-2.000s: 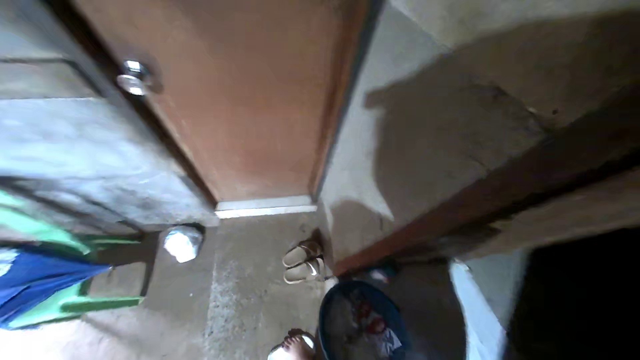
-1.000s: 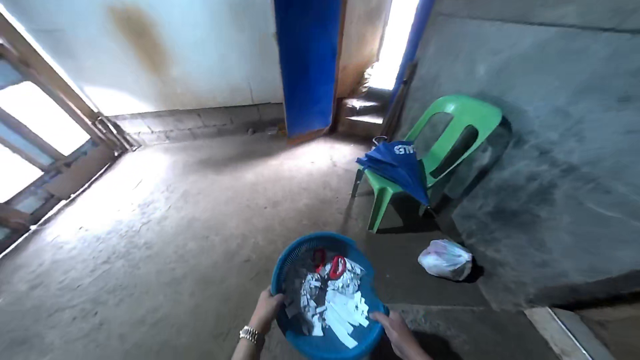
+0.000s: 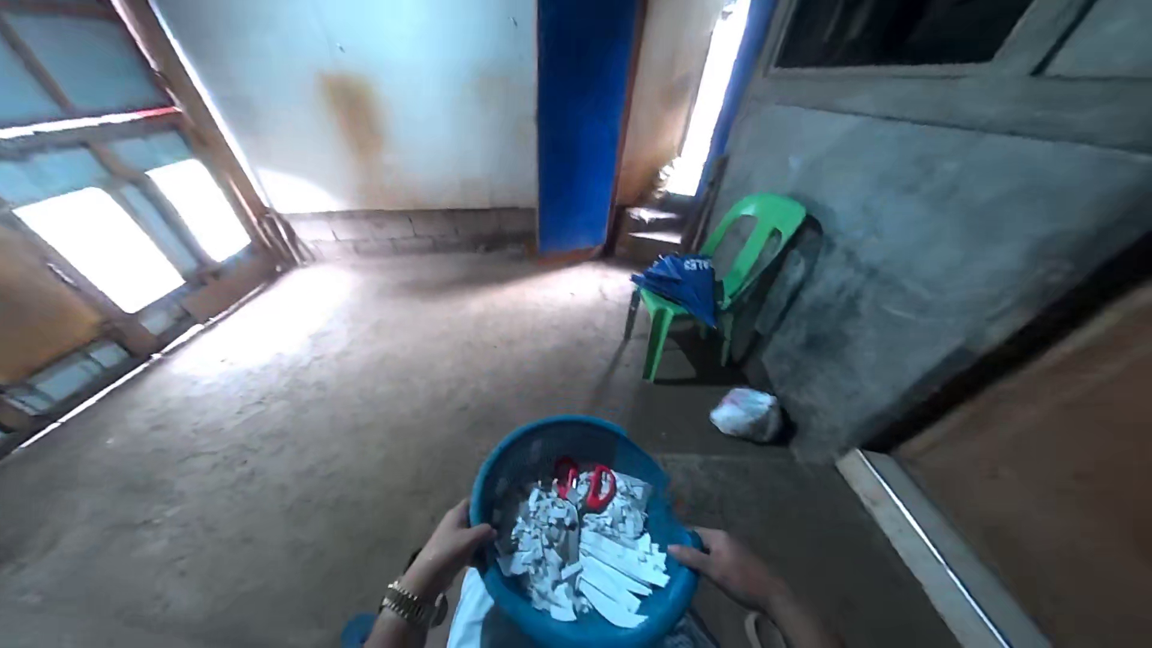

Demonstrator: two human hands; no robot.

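Observation:
A round blue plastic basin (image 3: 504, 450) is held in front of me at the bottom centre. My left hand (image 3: 453, 544) grips its left rim, thumb over the edge, with a metal-band watch on the wrist. On the right rim my right hand (image 3: 727, 562) has hold, its thumb also on top. Inside lie many small cut pieces of white paper (image 3: 544, 540) and longer paper strips (image 3: 616, 576). Scissors with red handles (image 3: 600, 488) rest on the paper at the far side of the basin; their blades are mostly hidden.
A green plastic chair (image 3: 661, 333) with a folded blue umbrella (image 3: 684, 283) stands by the grey wall (image 3: 900, 234). A tied plastic bag (image 3: 747, 414) lies on the concrete floor (image 3: 360, 423). A brown door (image 3: 1062, 450) and its sill (image 3: 927, 540) are at right; a blue panel (image 3: 585, 126) stands ahead.
The view has swung from the brown door to the room. Both hands stay on the basin's rim since one second ago; the chair and bag now appear farther off.

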